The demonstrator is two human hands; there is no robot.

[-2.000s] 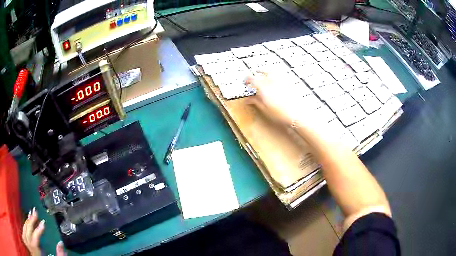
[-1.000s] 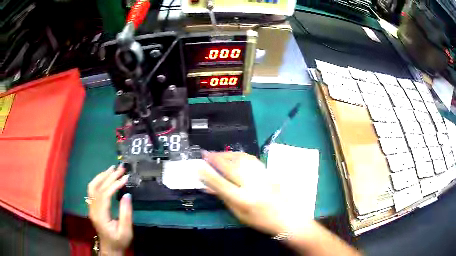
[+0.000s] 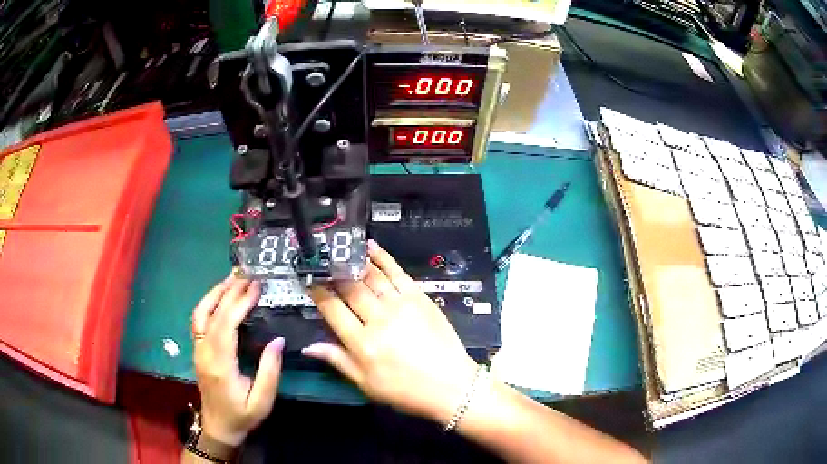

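A pale display board (image 3: pixel 283 293) lies at the front of the black test fixture (image 3: pixel 424 204), below the clear acrylic plate (image 3: pixel 345 263) with its white, unlit digits. My left hand (image 3: pixel 231 349) is at the fixture's front left, fingertips at the board's left end, thumb apart. My right hand (image 3: pixel 390 331) reaches in from the right, fingers spread, fingertips at the acrylic plate and the board's right end, partly hiding them. Neither hand closes around the board. The red clamp handle (image 3: pixel 285 11) is raised, cut off by the top edge.
Two red panel meters (image 3: pixel 435 109) stand behind the fixture base. A red tray (image 3: pixel 72 254) is at left. A pen (image 3: pixel 535 225) and white paper (image 3: pixel 547 322) lie right of the fixture. Rows of white boards (image 3: pixel 725 217) cover brown cardboard (image 3: pixel 676 290) farther right.
My right hand has brought the white board left to the fixture front; its fingers are now spread there. My left hand has moved slightly right, beside the board. The view has shifted slightly.
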